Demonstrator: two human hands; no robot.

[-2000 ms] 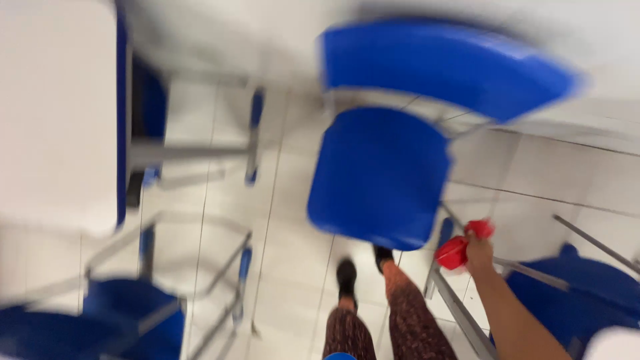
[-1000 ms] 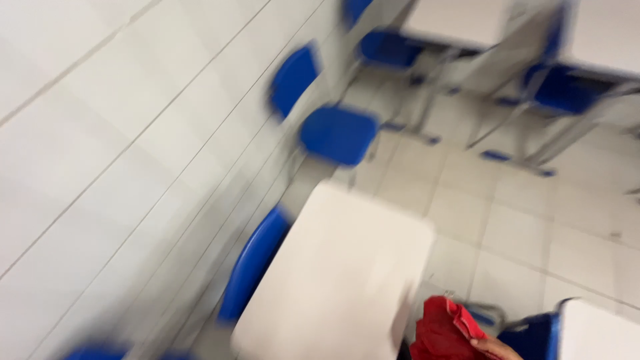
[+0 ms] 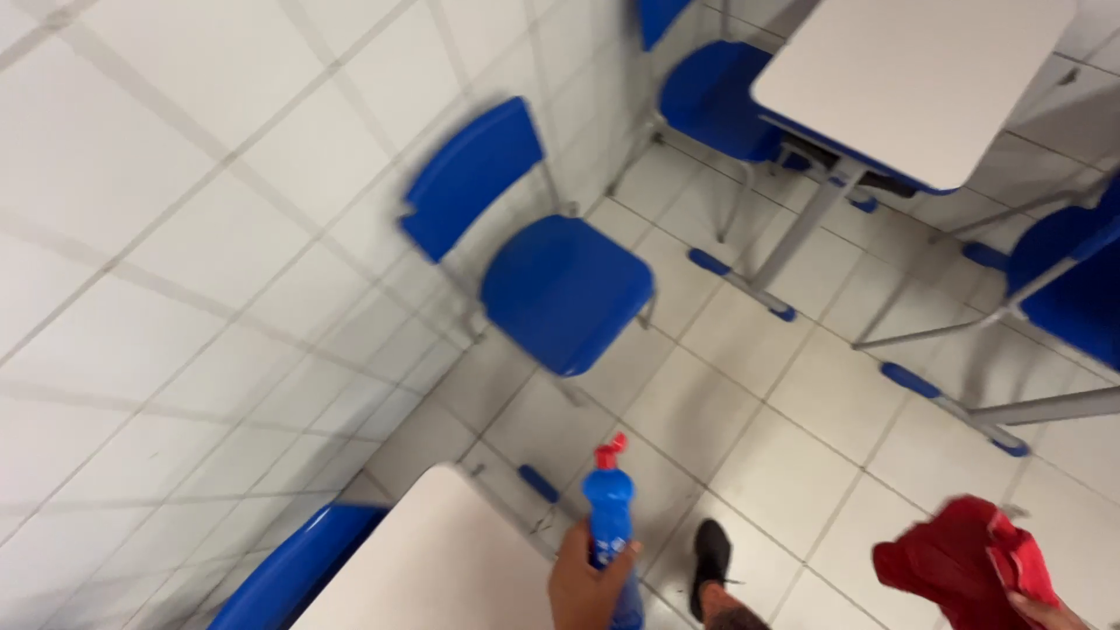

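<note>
A blue plastic bottle (image 3: 610, 507) with a red flip-top cap, its lid up, is held upright in my left hand (image 3: 588, 582) at the bottom centre, beside the corner of a white-topped desk (image 3: 446, 560). At the lower right, my right hand (image 3: 1041, 612), mostly cut off by the frame edge, holds a crumpled red cloth (image 3: 958, 560) over the tiled floor. Ahead of the bottle stands a blue plastic chair (image 3: 564, 289) against the wall.
A white tiled wall (image 3: 175, 262) runs along the left. Another white-topped desk (image 3: 914, 79) and blue chair (image 3: 722, 96) stand at the top right, with a further blue chair (image 3: 1072, 271) at the right edge. A black shoe (image 3: 711, 560) is on the tiled floor (image 3: 770, 455).
The view has swung strongly. My left hand and the blue bottle have come into view. The red cloth, bunched in my right hand two seconds ago, now hangs looser.
</note>
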